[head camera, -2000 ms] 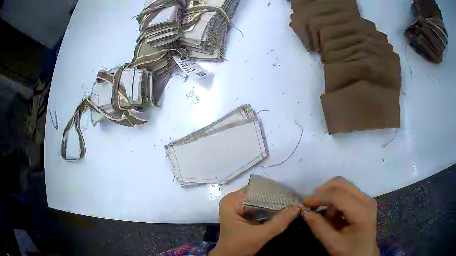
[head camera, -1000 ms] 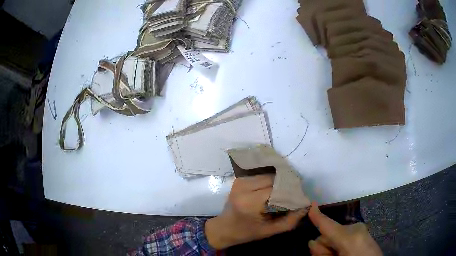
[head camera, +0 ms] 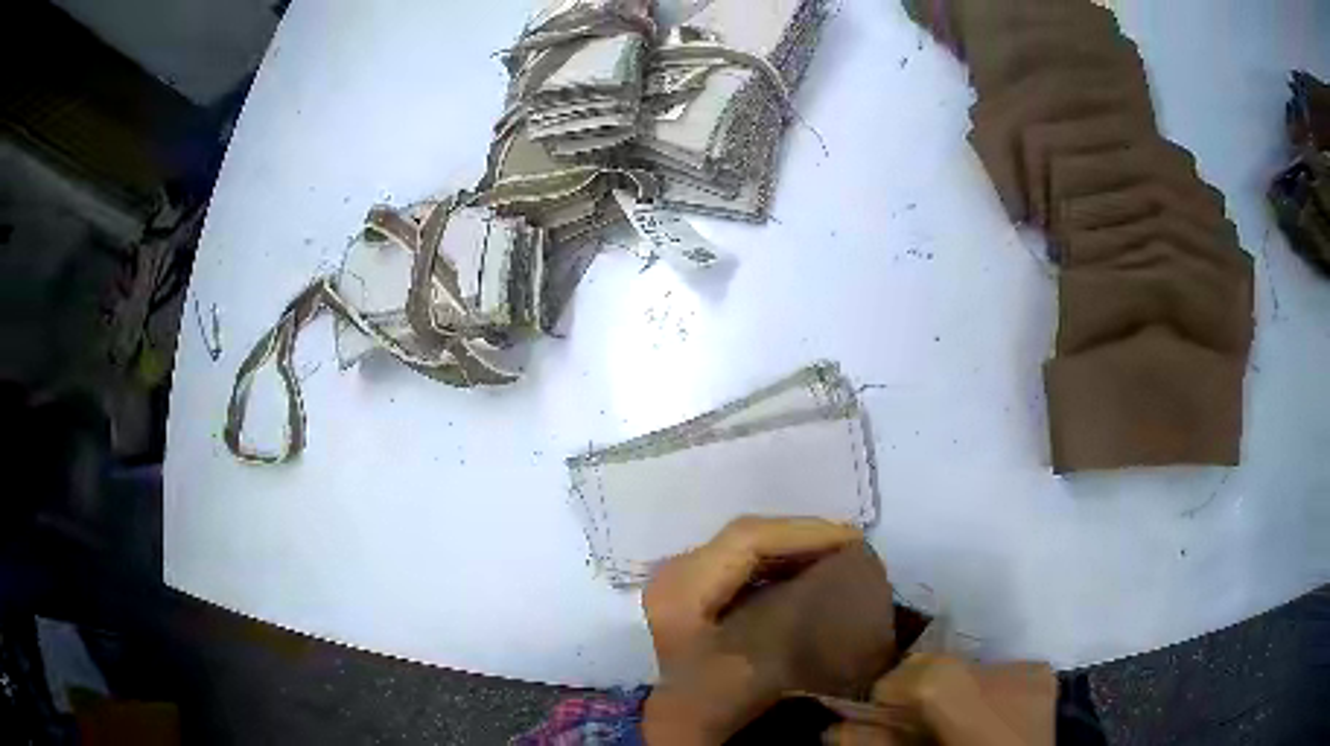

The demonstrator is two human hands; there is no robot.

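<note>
A part-turned flap (head camera: 817, 619), now showing brown cloth, is held at the table's near edge. My left hand (head camera: 700, 627) wraps around its left side and top. My right hand (head camera: 970, 700) grips its lower right part, where a dark fold and a little pale cloth show. The fingertips are partly hidden and blurred. The small pile of unturned flaps (head camera: 715, 496), pale with stitch lines near the edges, lies just behind my left hand. The row of turned flaps (head camera: 1145, 415), plain brown and overlapping, is at the right.
Tied bundles of unturned flaps (head camera: 715, 117) lie at the upper left with a white bundle ticket (head camera: 671, 236). A fabric tie strip (head camera: 296, 379) loops at the left. A tied brown bundle (head camera: 1303, 190) is cut off at the right rim. Loose threads lie about.
The held piece showed pale striped cloth and now shows mostly brown. My left hand has closed around it, and my right hand, earlier with a finger at its corner, now grips it. The view has shifted.
</note>
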